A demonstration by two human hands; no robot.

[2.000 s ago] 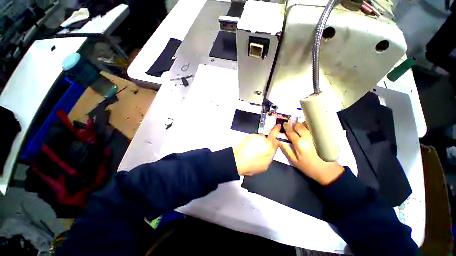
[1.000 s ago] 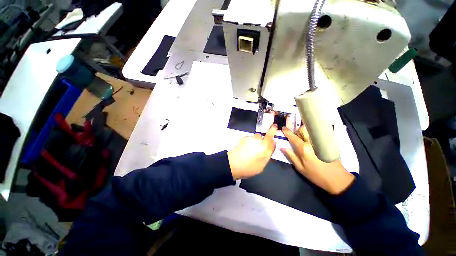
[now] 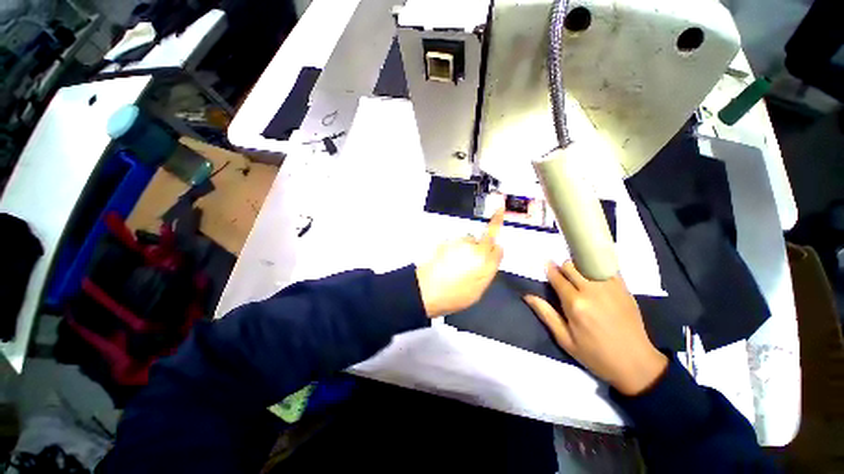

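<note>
The small pale clamp foot [image 3: 539,215] sits under the machine head, with a small black patch [image 3: 517,205] in its window. A black fabric panel [image 3: 451,195] shows to the left of the clamp and a bit of black shows to its right. My left hand [image 3: 461,272] has its index finger extended to the clamp's front edge and holds nothing visible. My right hand [image 3: 601,324] lies palm down on another black panel [image 3: 504,317] in front of the machine, partly behind the lamp, fingers apart.
The cream gooseneck lamp [image 3: 577,215] hangs just above my right hand. The off-white machine head [image 3: 611,88] stands behind the clamp. Overlapping black pieces [image 3: 713,241] lie at the right. A small dark tool [image 3: 330,143] lies left of the machine.
My right hand has drawn back from the clamp toward me onto the near panel. My left index finger stays at the clamp. The black strip beside the clamp has moved slightly away in view.
</note>
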